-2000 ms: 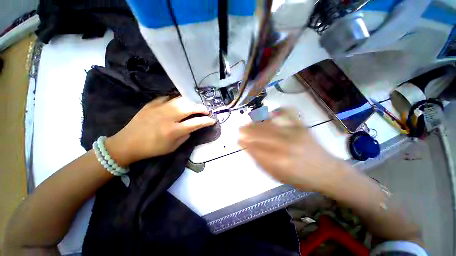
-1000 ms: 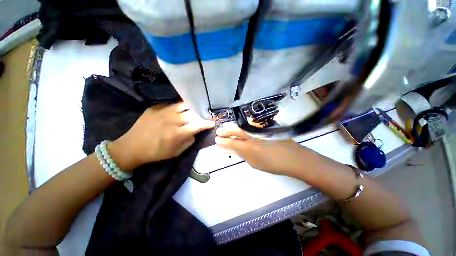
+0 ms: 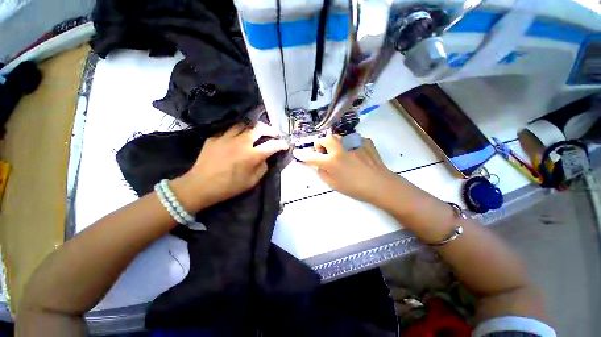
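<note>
A dark garment piece (image 3: 230, 243) lies across the white table left of the needle and hangs over the front edge. The white sewing machine head (image 3: 300, 66) with a blue stripe stands over its edge. The presser foot (image 3: 304, 130) is just beyond my fingertips. My left hand (image 3: 227, 164), with a bead bracelet at the wrist, presses and grips the cloth, fingertips near the foot. My right hand (image 3: 346, 168) is beside the foot, thumb and fingers close together at the cloth's edge. A small greyish object shows at its fingers; whether it is held is unclear.
A smartphone (image 3: 448, 128) lies right of the machine head, with a blue round object (image 3: 482, 194) in front of it. Tape rolls (image 3: 563, 161) and small coloured-handled tools (image 3: 520, 164) are at the far right. More dark cloth (image 3: 165, 26) is heaped at the back left.
The view has shifted, showing more table at left. The cloth's left part is bunched and turned differently. My right hand, blurred and away from the foot earlier, is now beside it.
</note>
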